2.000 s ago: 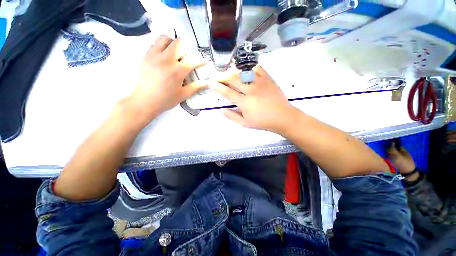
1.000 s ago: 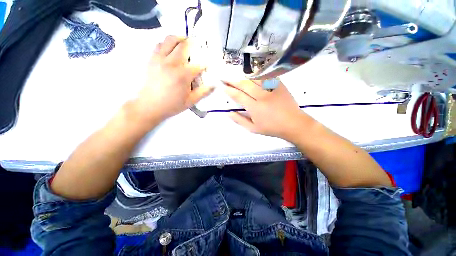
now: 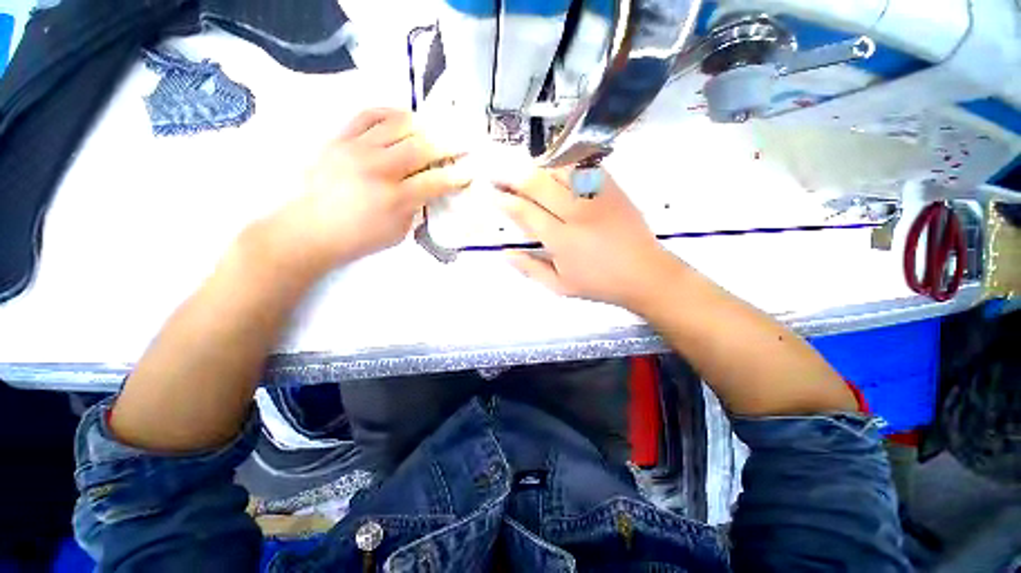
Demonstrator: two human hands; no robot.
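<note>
My left hand (image 3: 364, 185) lies on the white table left of the needle area, its fingertips pointing right. My right hand (image 3: 582, 229) lies just right of it, fingers pointing left, partly behind a small round knob. The fingertips nearly meet below the presser foot (image 3: 509, 129) of the sewing machine (image 3: 610, 78). The area at the fingertips is overexposed. A small grey curved end (image 3: 437, 244) shows under my left hand; whether it is cloth or part of the machine bed I cannot tell. No cloth can be made out between the fingers.
Dark curved pieces (image 3: 78, 106) lie at the table's left side. A frayed blue denim scrap (image 3: 199, 99) lies at the upper left. Red-handled scissors (image 3: 936, 251) are at the right edge, beside a yellow-tan object (image 3: 1003, 253). Grey and black cloth (image 3: 308, 459) is below the table edge.
The view has shifted, so the machine head appears first further right, then slightly back left. My left fingers are bunched a little lower. My right hand stays close beside them.
</note>
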